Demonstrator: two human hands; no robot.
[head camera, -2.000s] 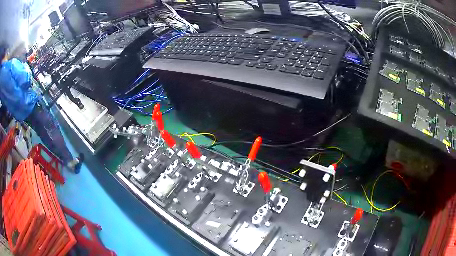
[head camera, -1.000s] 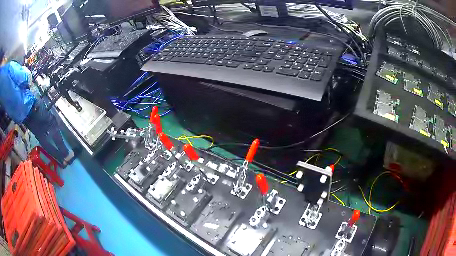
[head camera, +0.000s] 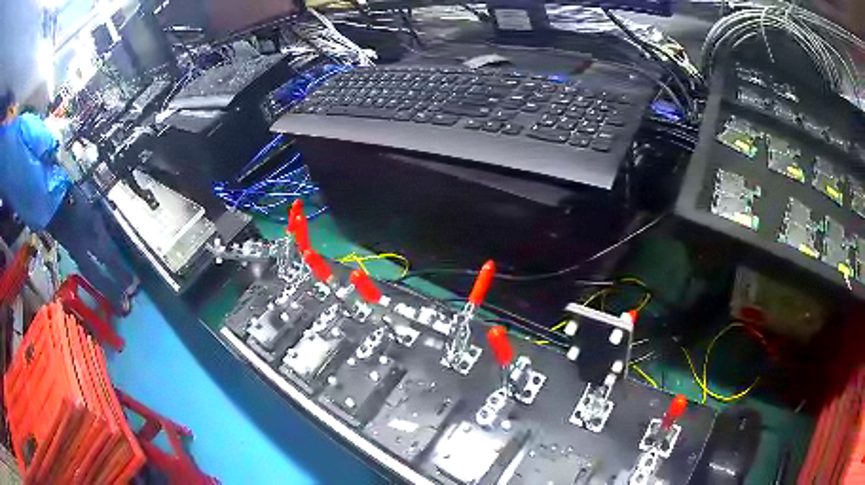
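Note:
No hand of mine shows in the view. The long black test fixture (head camera: 408, 417) lies along the bench edge, nearest in front of me. Its toggle clamps have red handles; one handle (head camera: 482, 282) near the middle stands up, leaning slightly right, and another (head camera: 366, 286) to its left is tilted. A black plate with white pads (head camera: 598, 343) stands upright at the fixture's right part. Silver and grey parts sit in the nests along the front. The black foam tray (head camera: 697, 194) at the right holds rows of circuit boards (head camera: 735, 197), some with yellow spots.
A black keyboard (head camera: 455, 112) rests on a black box behind the fixture. A dark mouse (head camera: 732, 443) is at the fixture's right end. Yellow wires (head camera: 707, 379) loop behind. Orange-red trays (head camera: 66, 407) are stacked at left; a person in blue (head camera: 33, 166) stands beyond.
The view has shifted slightly. The person at the far left has moved a little. Nothing on the fixture has visibly changed.

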